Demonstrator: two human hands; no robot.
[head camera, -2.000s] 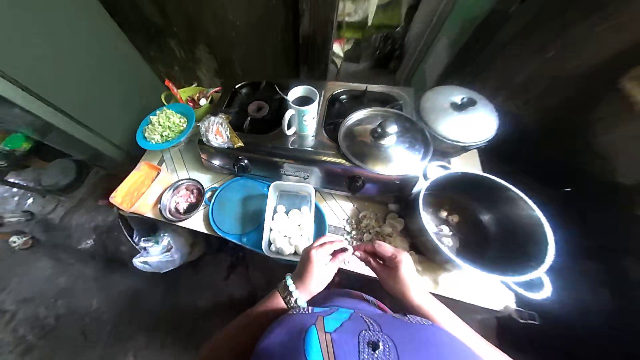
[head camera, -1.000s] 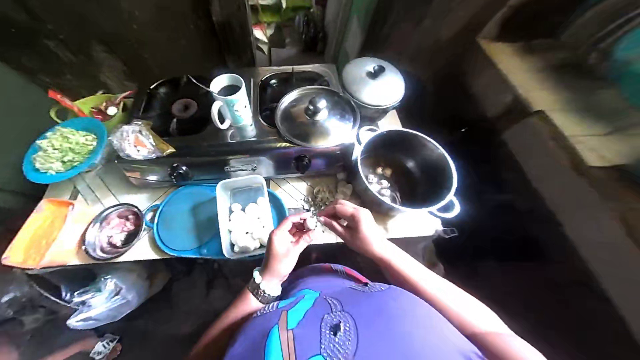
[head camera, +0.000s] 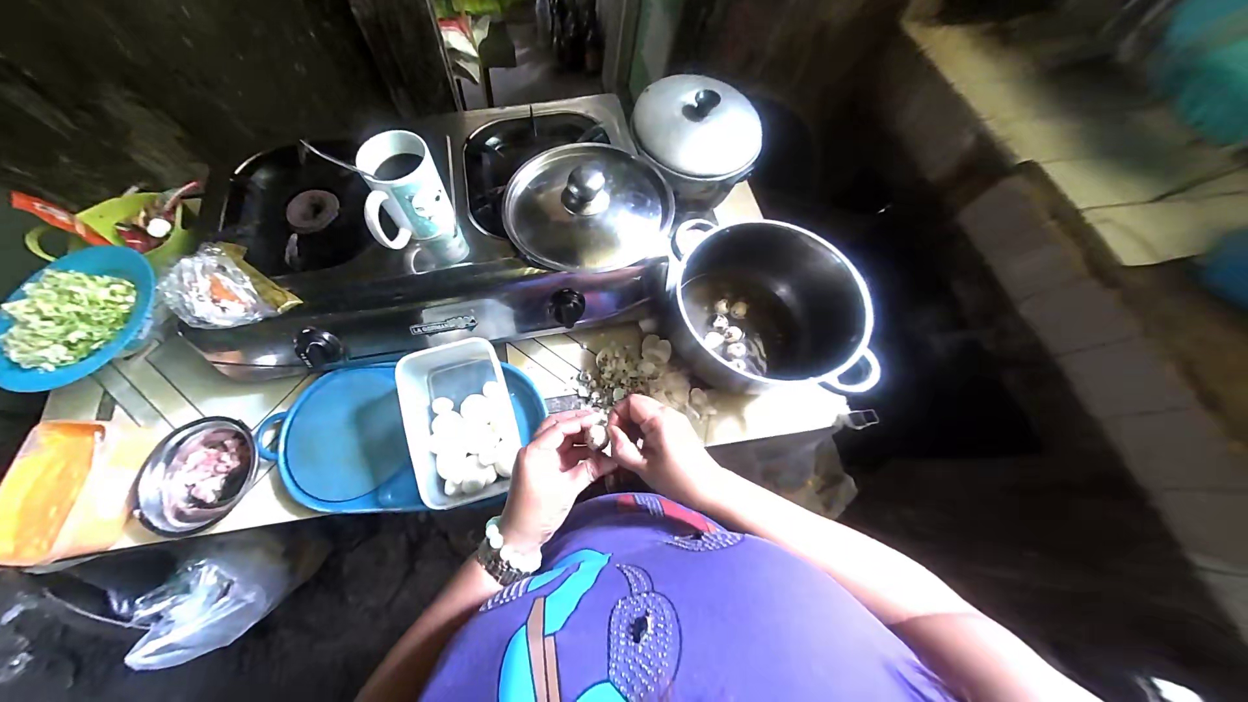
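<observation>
My left hand (head camera: 553, 470) holds a small speckled egg (head camera: 597, 436), probably a quail egg, between its fingertips. The fingers of my right hand (head camera: 663, 447) touch the egg's right side; whether they pinch a bit of shell cannot be told. Just beyond both hands lies a pile of broken eggshell (head camera: 624, 370) on the table. Left of my left hand, a clear plastic container (head camera: 419, 458) holds several white peeled eggs (head camera: 473, 439) and rests on a blue lid or tray (head camera: 336, 434). To the right stands a deep pot (head camera: 858, 292) with several speckled eggs (head camera: 731, 336) in it.
Behind is a two-burner gas stove (head camera: 390, 327) with a mug (head camera: 414, 190) and a steel lid (head camera: 590, 219). A lidded pot (head camera: 697, 136) stands at back right. At left are a blue plate of chopped green vegetable (head camera: 73, 317), a bowl of meat (head camera: 200, 473) and an orange container (head camera: 49, 487).
The view has swung to the right. Both hands stay together over the table edge near the shells, and their fingers have shifted around the small egg.
</observation>
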